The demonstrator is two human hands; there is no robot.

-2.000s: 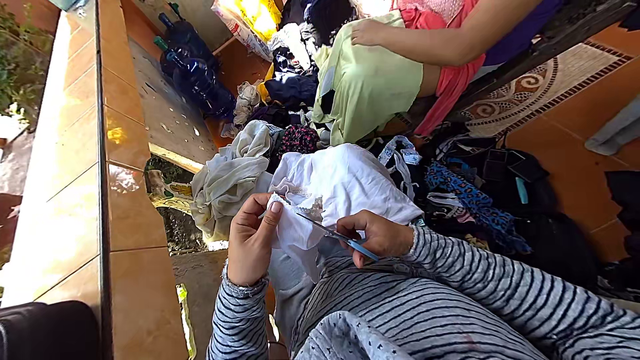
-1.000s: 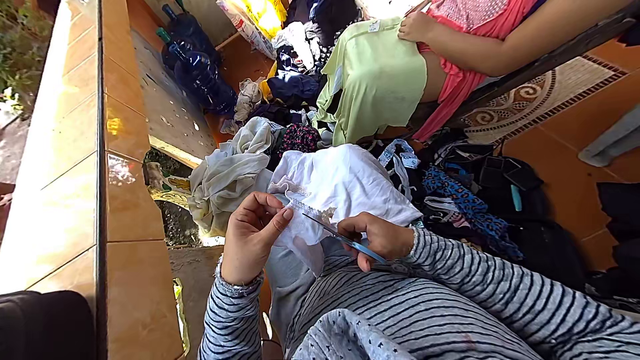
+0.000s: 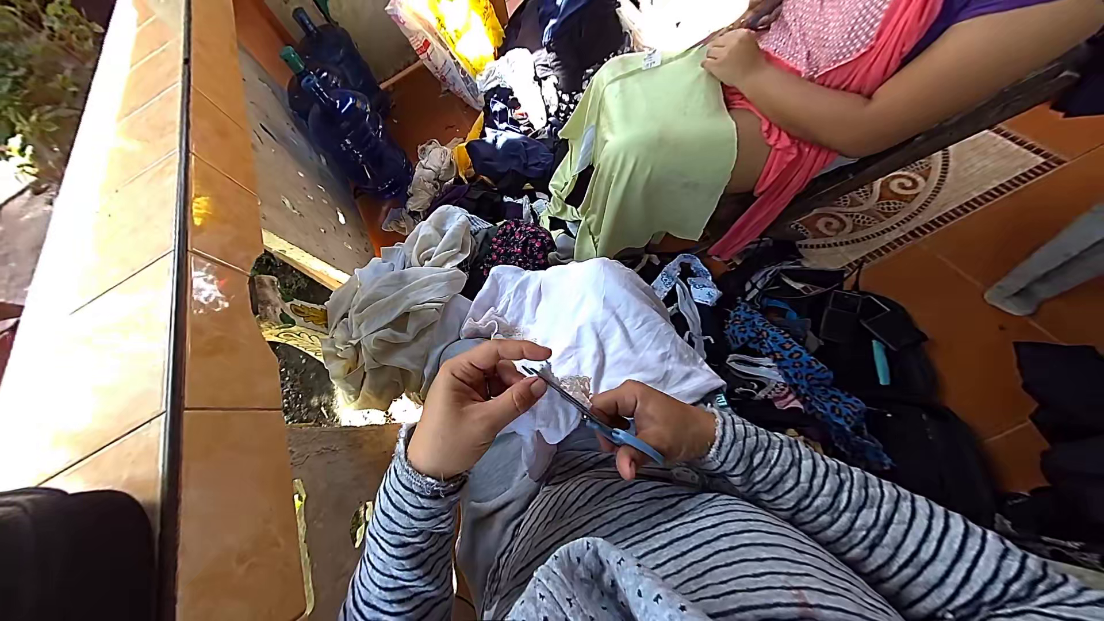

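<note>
A white cloth (image 3: 595, 319) with a patch of lace lies over my lap. My left hand (image 3: 479, 401) pinches an edge of it between thumb and forefinger. In my right hand (image 3: 655, 423) is a pair of scissors with light blue handles (image 3: 625, 438); the blades point up and left, and their tips are at my left fingertips, at the cloth's edge. Whether the blades are parted is too small to tell. Beside the white cloth, on its left, is a bunched grey-beige cloth (image 3: 392, 319).
Another person (image 3: 811, 103) sits opposite with a light green cloth (image 3: 655, 147) over the lap. Piled clothes and a blue patterned cloth (image 3: 793, 362) lie around. Blue plastic bottles (image 3: 354, 129) stand beyond a board, and a tiled ledge (image 3: 228, 345) runs along the left.
The scissors' tips have moved up to my left fingertips. The other person's hand has shifted on the green cloth, which now lies more spread out than two seconds ago.
</note>
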